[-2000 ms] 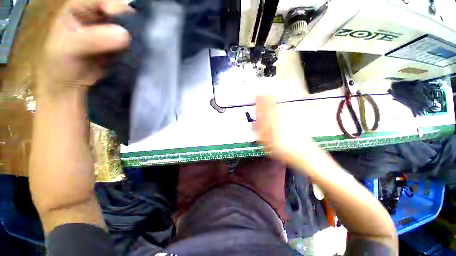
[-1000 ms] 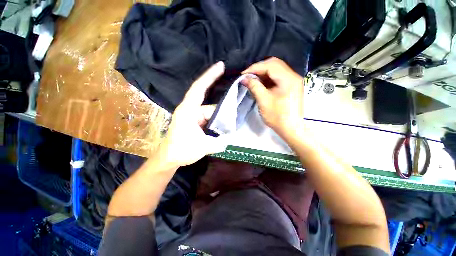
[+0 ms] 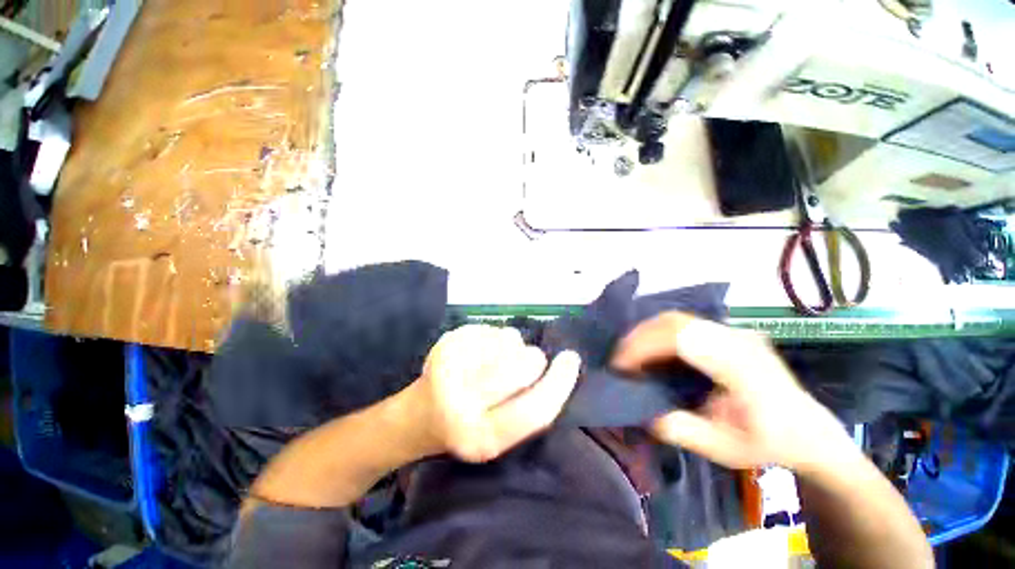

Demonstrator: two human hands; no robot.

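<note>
A dark garment (image 3: 373,325) hangs over the table's front edge, bunched around both hands above the lap. My left hand (image 3: 490,389) is closed on the cloth at the middle, its fingers curled. My right hand (image 3: 723,389) is at the right part of the cloth, thumb and fingers around it, slightly blurred. No pale band shows on the cloth now. Whether the cloth in the right hand is pinched firmly is hard to see.
The cream-white ZOJE machine (image 3: 846,89) stands at the upper right. Scissors (image 3: 824,261) and a flat black rectangle (image 3: 748,167) lie beside it. A brown taped board (image 3: 189,167) is at left, a green tape rule (image 3: 946,326) along the front edge. Blue crates (image 3: 67,445) flank the lap.
The garment has come off the board and table toward the lap, with both hands lower and nearer the body. The pale strip is no longer seen. The view has shifted.
</note>
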